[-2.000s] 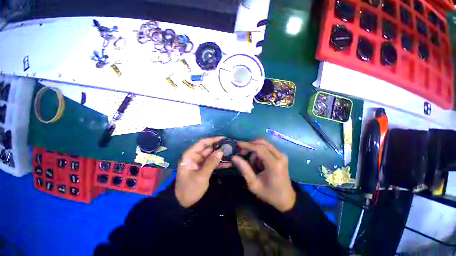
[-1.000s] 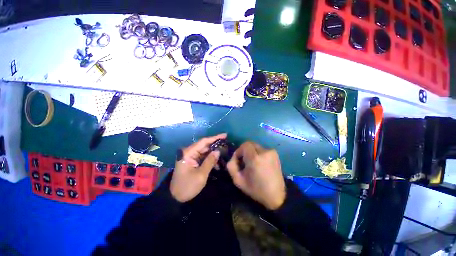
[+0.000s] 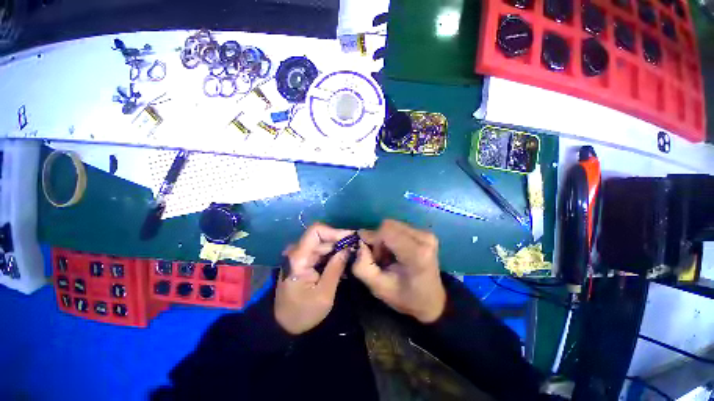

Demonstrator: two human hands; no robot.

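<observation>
A small dark watch case (image 3: pixel 345 243) is held tilted, edge-on, between my hands over the near edge of the green mat. My left hand (image 3: pixel 311 274) grips it between thumb and fingers. My right hand (image 3: pixel 403 266) is close against its right side with thumb and index finger pinched together. The fingertips cover much of the case. Whether my right fingers hold a small part or the case itself cannot be told.
Tweezers (image 3: pixel 493 193), a thin blue-purple stick (image 3: pixel 445 205) and a green-rimmed parts box (image 3: pixel 507 149) lie right. An electric screwdriver (image 3: pixel 581 215) stands farther right. Red trays (image 3: pixel 492 47) are at upper right and lower left. A dark disc (image 3: pixel 220 223) lies left. A white shelf (image 3: pixel 63 94) bears rings and batteries.
The watch case has turned from face-up to edge-on. My right hand has moved in closer, its fingers now curled at the case. The bench view has shifted slightly left.
</observation>
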